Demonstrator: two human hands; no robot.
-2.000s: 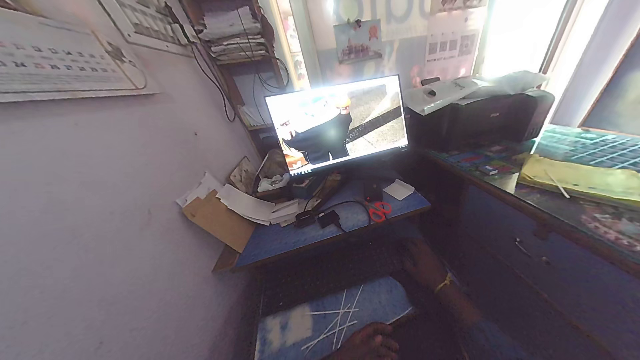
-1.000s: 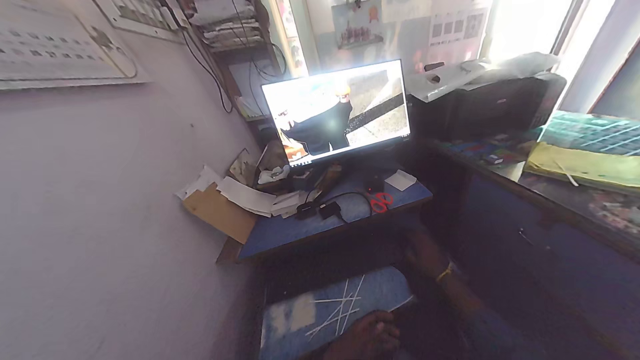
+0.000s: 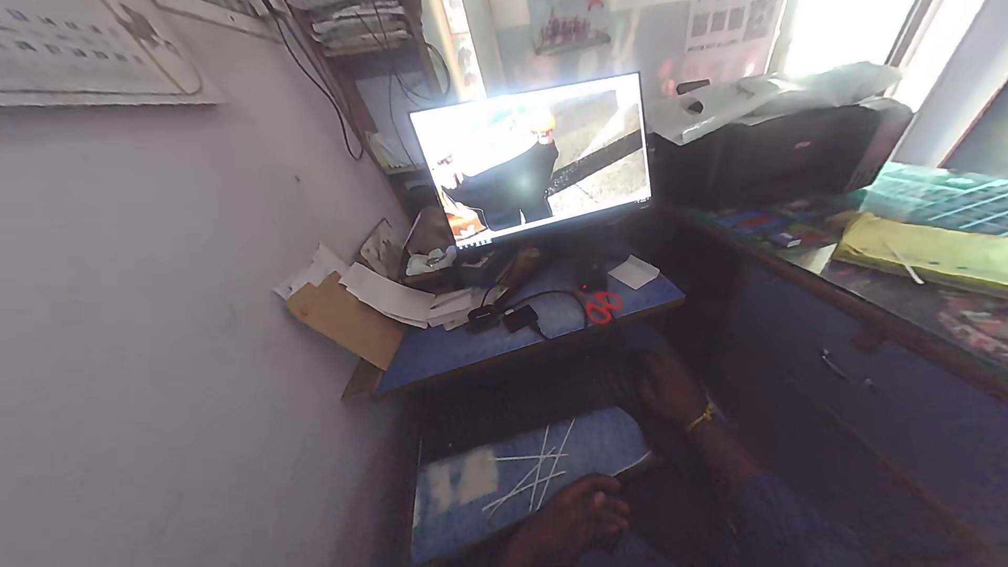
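My left hand [image 3: 579, 512] rests with curled fingers at the front edge of a blue pull-out tray [image 3: 449, 535]; whether it holds anything is not visible. Several thin white sticks [image 3: 538, 465] lie crossed on the tray just beyond it. My right hand [image 3: 661, 386], with a yellow band at the wrist, reaches into shadow at the tray's right, below the desk edge; its fingers are too dark to make out. A dark keyboard [image 3: 504, 402] lies behind the sticks. A lit monitor [image 3: 535, 161] stands on the blue desk [image 3: 441, 358] above.
On the desk are red-handled scissors [image 3: 604, 307], black adapters with a cable [image 3: 520, 317], a white paper piece [image 3: 634, 272] and a brown envelope [image 3: 346, 319] leaning by the wall. At right, a black printer [image 3: 787, 150] and a yellow packet [image 3: 929, 252] sit on a counter [image 3: 890, 315].
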